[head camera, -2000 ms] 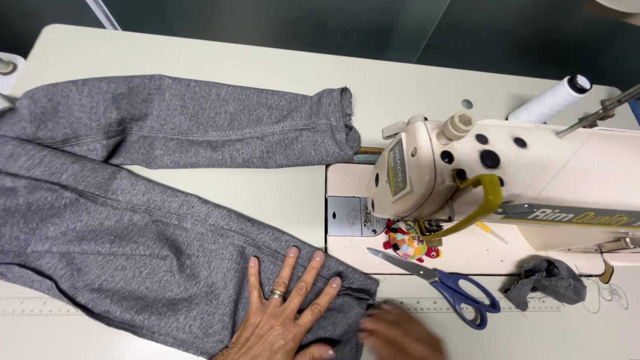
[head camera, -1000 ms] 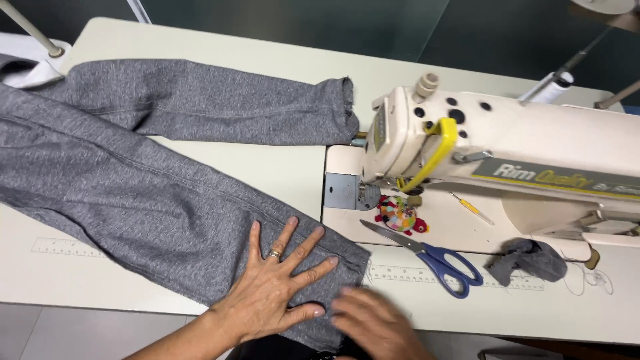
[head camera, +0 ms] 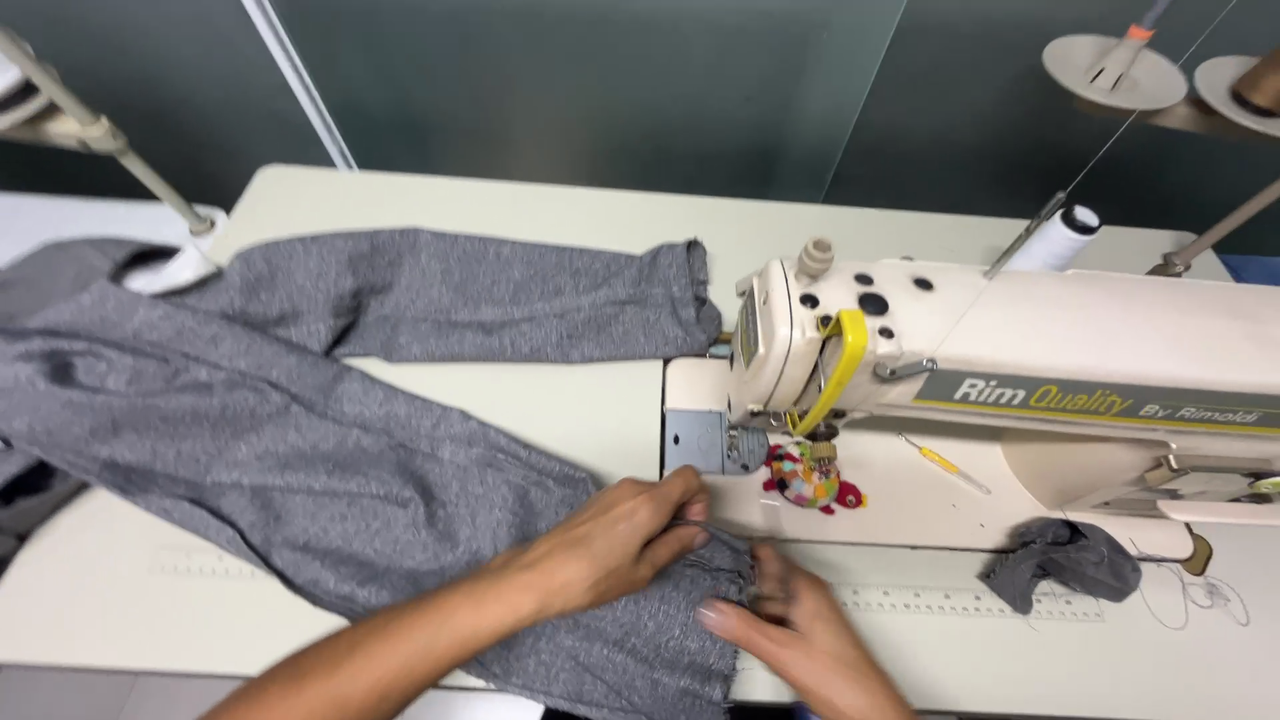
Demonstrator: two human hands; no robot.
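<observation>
Grey knit trousers [head camera: 400,430] lie across the sewing table, one leg toward the machine bed and the other toward the front. My left hand [head camera: 640,530] pinches the upper edge of the front leg close to its raw hem. At the hem's end, my right hand [head camera: 800,620] has its fingers on the cut edge, with the thumb over the fabric. Just beyond my hands stands an industrial sewing machine [head camera: 1000,350] with a yellow thread take-up guard [head camera: 835,370]. A patchwork turtle pincushion [head camera: 810,478] sits on its bed beside the needle plate [head camera: 695,440].
A yellow-handled seam ripper [head camera: 945,463] lies on the machine bed. To the right are a crumpled dark grey scrap [head camera: 1065,565], loose threads [head camera: 1195,595] and a ruler [head camera: 960,602] printed or laid along the table. A white thread cone [head camera: 1055,238] stands behind the machine.
My left hand was spread flat on the leg and now pinches its edge near the hem. The blue-handled scissors seen right of the hem are no longer visible there. The view has shifted.
</observation>
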